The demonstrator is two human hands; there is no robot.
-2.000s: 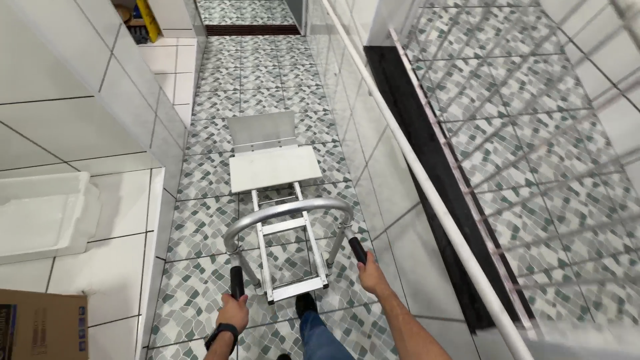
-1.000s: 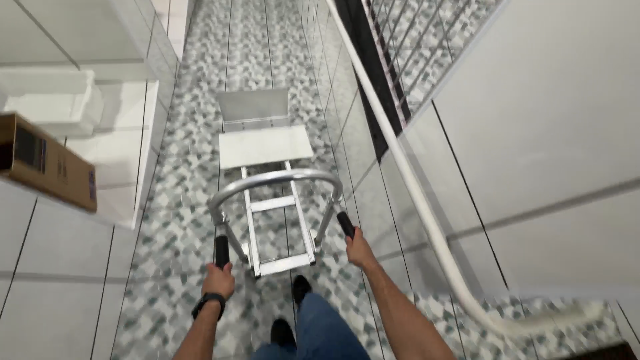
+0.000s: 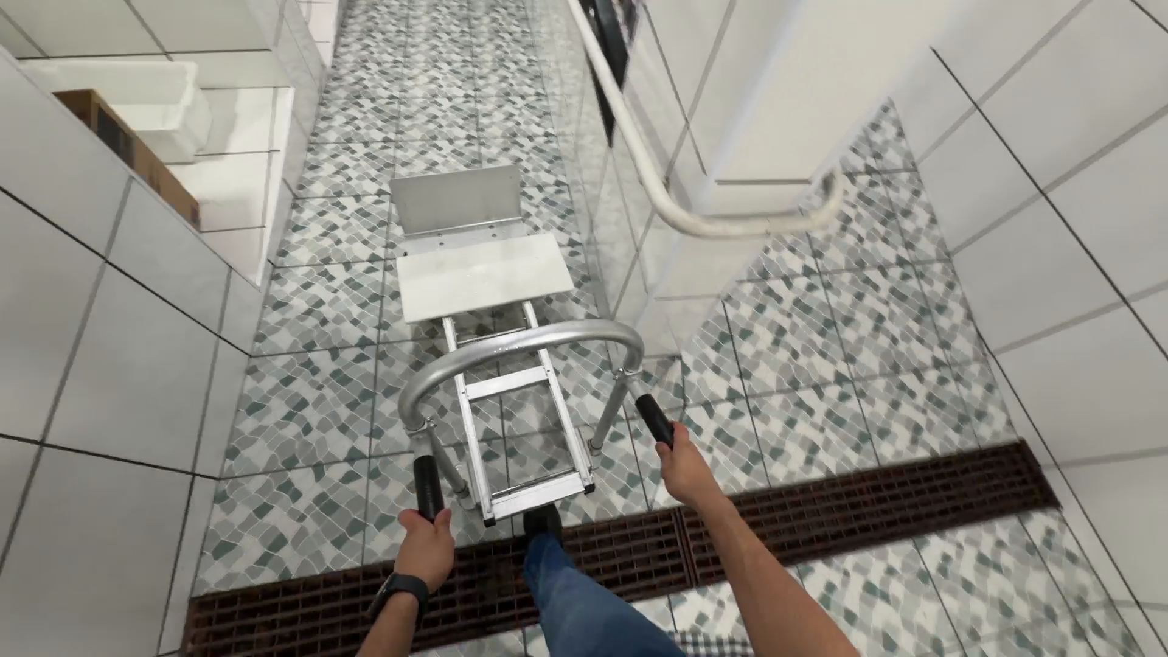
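Observation:
A metal hand cart (image 3: 520, 342) with a curved tubular bar stands in front of me on the tiled floor. My left hand (image 3: 426, 547), with a dark watch at the wrist, is closed around its left black grip (image 3: 428, 484). Around the lower end of the right black grip (image 3: 655, 420) my right hand (image 3: 684, 465) is closed. Beyond the bar, a white flat panel (image 3: 484, 276) lies across the cart's frame, and a grey metal plate (image 3: 456, 199) is at the far end. My foot is close to the frame's near crossbar (image 3: 538, 494).
A brown floor drain grate (image 3: 821, 520) crosses the floor near my feet. At the right, a white pipe rail (image 3: 675, 214) bends around a tiled wall end. A tiled ledge at the left holds a white plastic tub (image 3: 173, 109) and a cardboard box (image 3: 151, 173). Tiled walls flank both sides.
The view has moved back along the passage with the cart staying before me. The drain grate by my feet has come into view. Both hands keep hold of the grips.

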